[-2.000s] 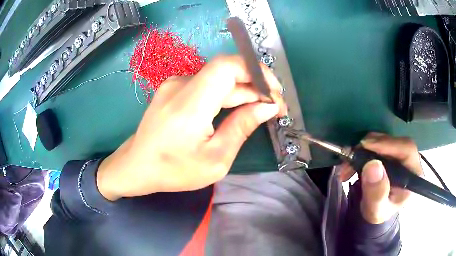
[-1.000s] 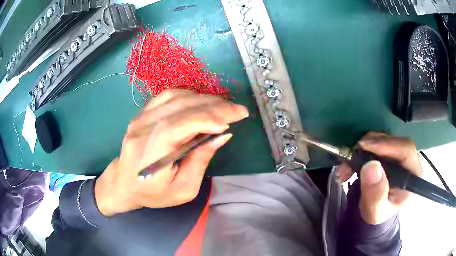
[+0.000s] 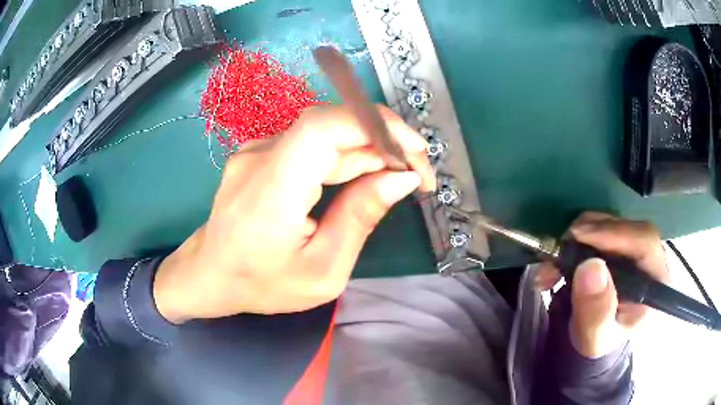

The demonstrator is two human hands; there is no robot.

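Note:
A long grey strip [image 3: 454,119] with a row of round silvery contacts lies on the green mat, running from the top centre down to my lap. My left hand [image 3: 292,206] pinches flat brown tweezers [image 3: 352,95] over the strip's left edge. The tweezers' tips are hidden by my fingers, so I cannot tell if they hold a wire. My right hand [image 3: 605,277] holds a black soldering iron [image 3: 624,277]. Its thin tip is at the strip, between the two lowest contacts. A heap of fine red wires [image 3: 257,95] lies behind my left hand.
Stacked grey strips [image 3: 118,79] stand at the upper left, with more [image 3: 680,9] at the upper right. A black open tray [image 3: 672,119] with silvery specks is at the right. A black rounded block [image 3: 76,208] and a white paper tag [image 3: 47,204] lie at the left.
One second ago my left hand was lower, left of the strip, with the tweezers angled down-left. It has turned, and its fingertips are now over the strip. The iron has hardly moved.

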